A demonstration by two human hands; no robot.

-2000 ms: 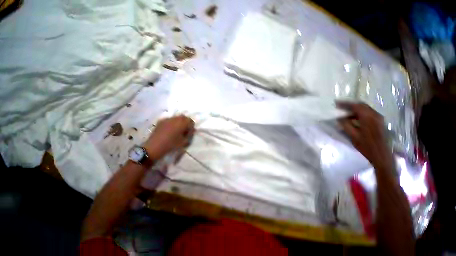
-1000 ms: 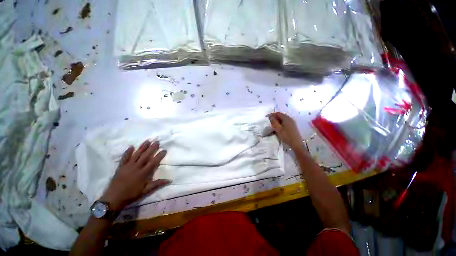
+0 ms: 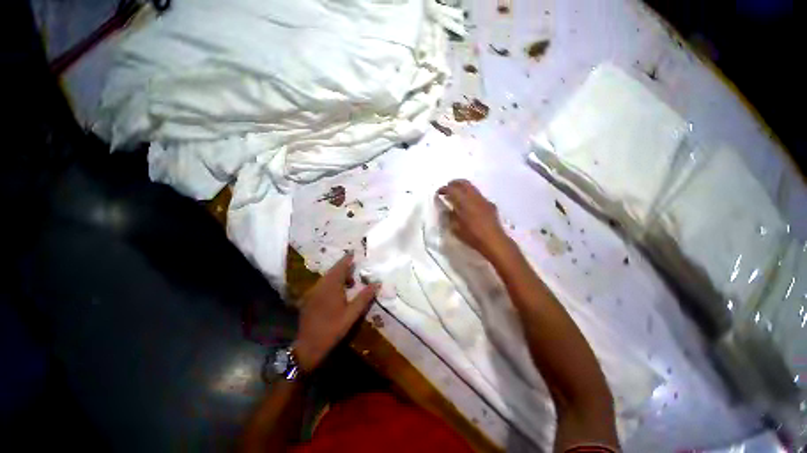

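Observation:
A white garment (image 3: 442,292), folded into a long wrinkled strip, lies slantwise along the table's near edge. My left hand (image 3: 332,305), with a wristwatch (image 3: 281,364) on the wrist, is at the garment's near left corner, its thumb and fingers apart. My right hand (image 3: 471,212) is at the garment's far left corner; its fingertips are bent down at the cloth, and whether they pinch it is not clear. The right forearm passes over the garment and hides part of it.
A heap of unfolded white garments (image 3: 292,80) lies at the upper left, one sleeve hanging over the edge. Packed garments (image 3: 619,142) stand in a row of stacks at the right. The table (image 3: 557,239) has brown patches. A dark, thin-handled object is at the far left.
The view has turned left, showing more of the heap. My right hand has moved from the garment's right end to its left end. My left hand has come off its flat press on the cloth.

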